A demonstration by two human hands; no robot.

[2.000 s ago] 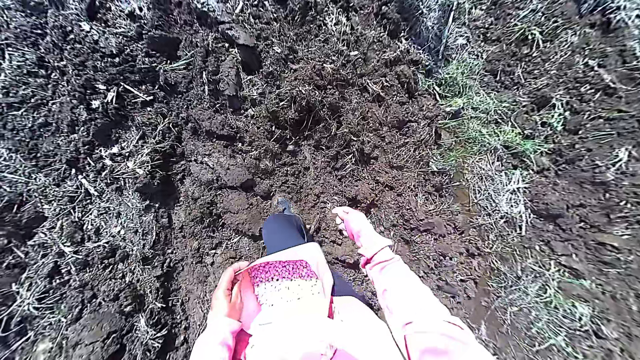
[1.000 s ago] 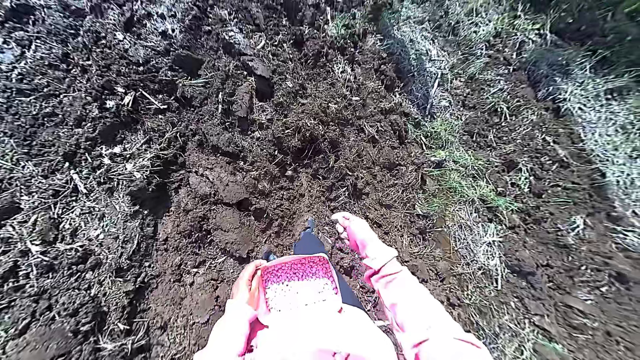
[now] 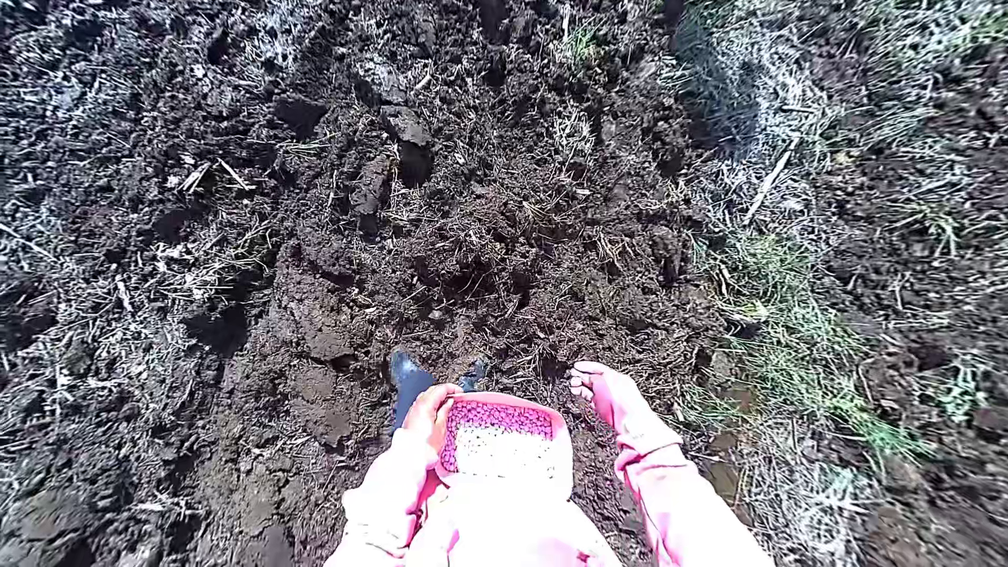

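Observation:
My left hand (image 3: 431, 409) grips the left rim of a pink container (image 3: 563, 453) held close against my body. Small pink seeds (image 3: 504, 417) fill it, and strong sunlight bleaches their lower part nearly white. To the right of the container, my right hand (image 3: 592, 386) hangs over the soil with its fingers curled and fingertips close together. Whether anything small is between those fingertips cannot be made out. Both arms wear pink sleeves.
Dark, clumpy tilled soil (image 3: 315, 315) with dry straw spreads ahead. Green grass (image 3: 787, 315) runs along the right side. A dry stalk (image 3: 770, 185) lies at the upper right. My dark boots (image 3: 409, 378) stand just beyond the container.
The ground has shifted in view. Both boots show now, where one showed two seconds ago. My left hand stays on the container, and my right hand remains at its right side.

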